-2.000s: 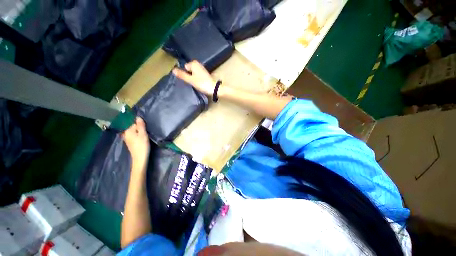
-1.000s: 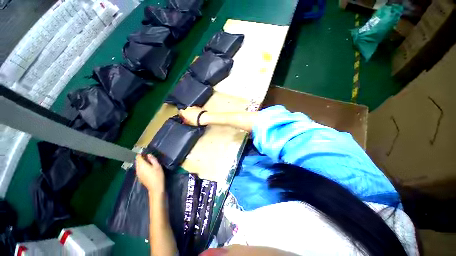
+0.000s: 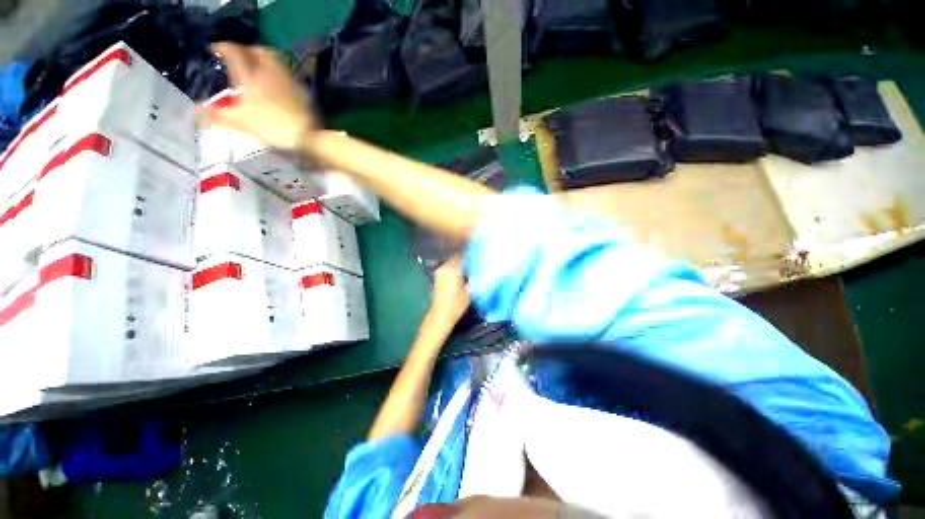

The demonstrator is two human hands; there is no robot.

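White product boxes (image 3: 132, 213) with red bands stand stacked in rows at the left of the green bench. My right hand (image 3: 259, 96), blurred, reaches across to the rear boxes with thumb and fingers apart, and no box shows between them. My left hand (image 3: 451, 289) is at the dark mailer pile (image 3: 431, 243), partly behind my right arm; its fingers are hard to see. A row of packed black parcels (image 3: 609, 140) lies on the tan board (image 3: 690, 208) at the right.
A grey metal post (image 3: 502, 71) stands at the bench beside the board. More black parcels (image 3: 436, 51) lie beyond it. Dark bags are heaped behind the boxes. A blue item (image 3: 122, 451) is below the bench edge at lower left. A brown carton (image 3: 811, 314) is below the board.
The view has swung left, bringing the box stack into sight. My right hand has left the nearest parcel and crossed over to the boxes. My left hand has moved off the parcel's edge.
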